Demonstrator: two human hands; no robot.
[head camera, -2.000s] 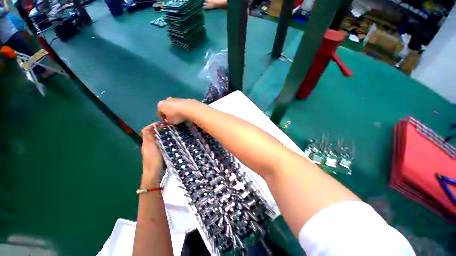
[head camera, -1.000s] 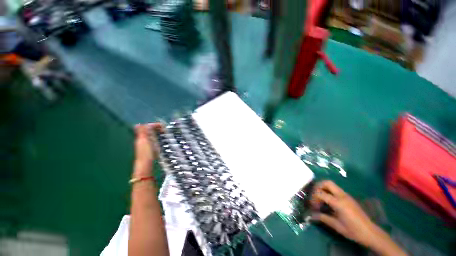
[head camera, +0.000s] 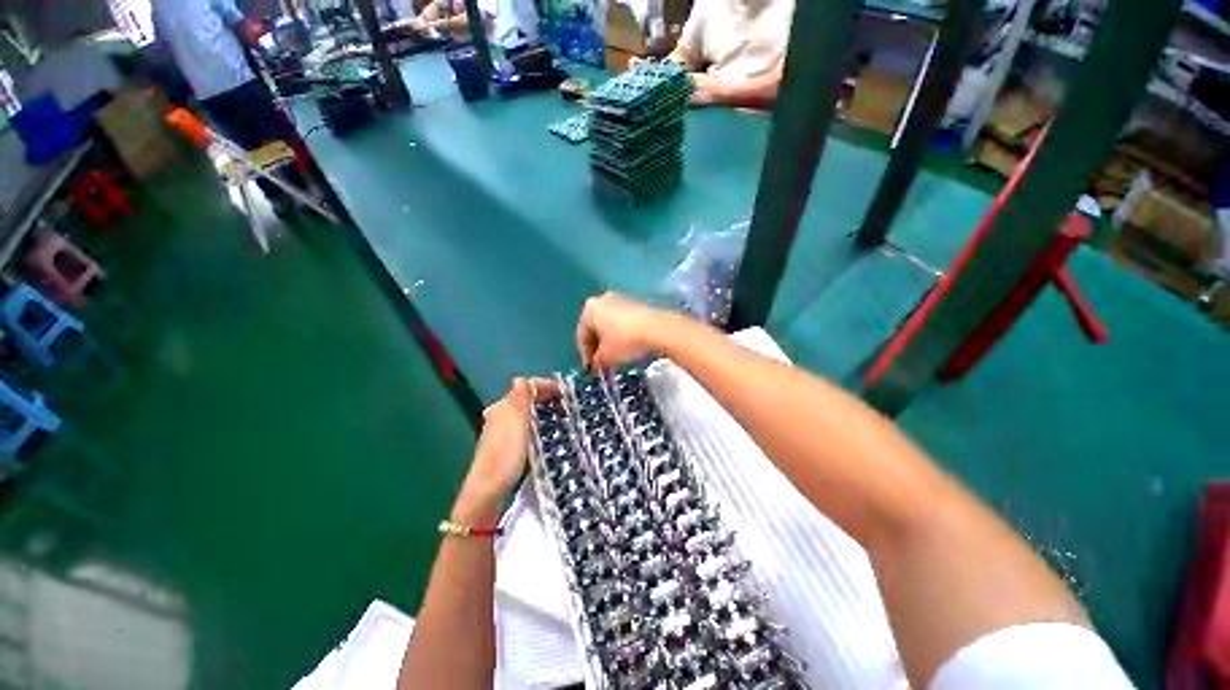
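PCB assemblies stand in dense lengthwise rows, with silvery parts and leads, close in front of me. A white ribbed surface shows to their right, partly under my right forearm. My left hand is at the far left corner of the rows, its fingers bent over the end; its grip is partly hidden. My right hand is just above the far end, fingertips pinched down on a small dark PCB assembly, mostly hidden by the fingers.
Green bench with dark green posts. A stack of green PCB panels stands farther back, near a person. A crumpled clear bag lies by the post. A red cylinder and red stack are right. White sheets lie below left.
My right hand went to the small boards at right, then came back to the far end of the rows. The view has shifted up and left. My left hand stays at the rows' corner.
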